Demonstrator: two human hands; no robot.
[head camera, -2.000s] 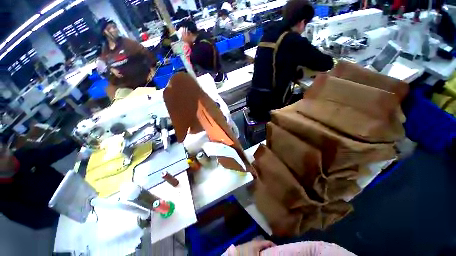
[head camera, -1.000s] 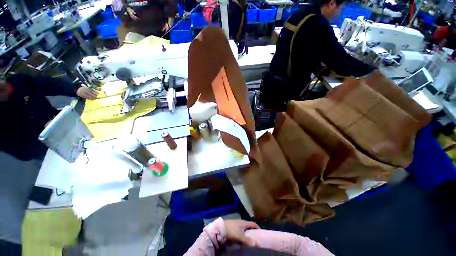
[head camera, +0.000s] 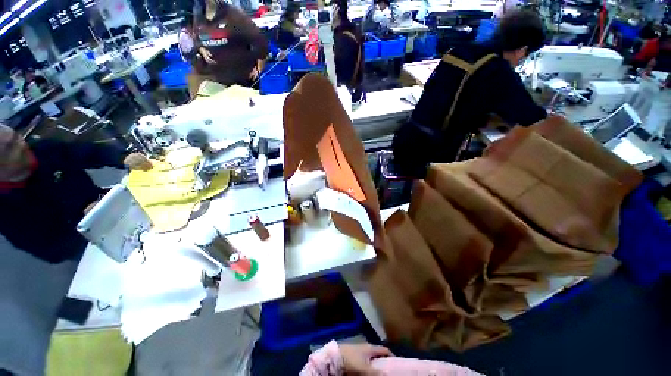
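My left hand (head camera: 360, 356) is at the bottom edge in a pink sleeve, lying against my other pink sleeve; its fingers are partly hidden, and no work piece shows in it. My right hand is not in view. A row of overlapping brown bag bodies (head camera: 541, 176) lies on the bench to the right, its near end crumpled. A large brown panel (head camera: 313, 110) stands upright at the centre with an orange-tan piece (head camera: 341, 165) and a curved white piece (head camera: 346, 208) against it.
A brown thread spool (head camera: 259, 227), a red thread cone on a green base (head camera: 242, 266) and white sheets (head camera: 163, 290) are on the left bench. Blue bins (head camera: 313, 323) are below. A person (head camera: 467, 103) sits beyond the bags; another (head camera: 48, 183) handles yellow pieces (head camera: 171, 192) at left.
The view has tilted and shifted, so my hand now shows lower in the picture than one second ago. The person at left has come further into view. The bag bodies look unchanged.
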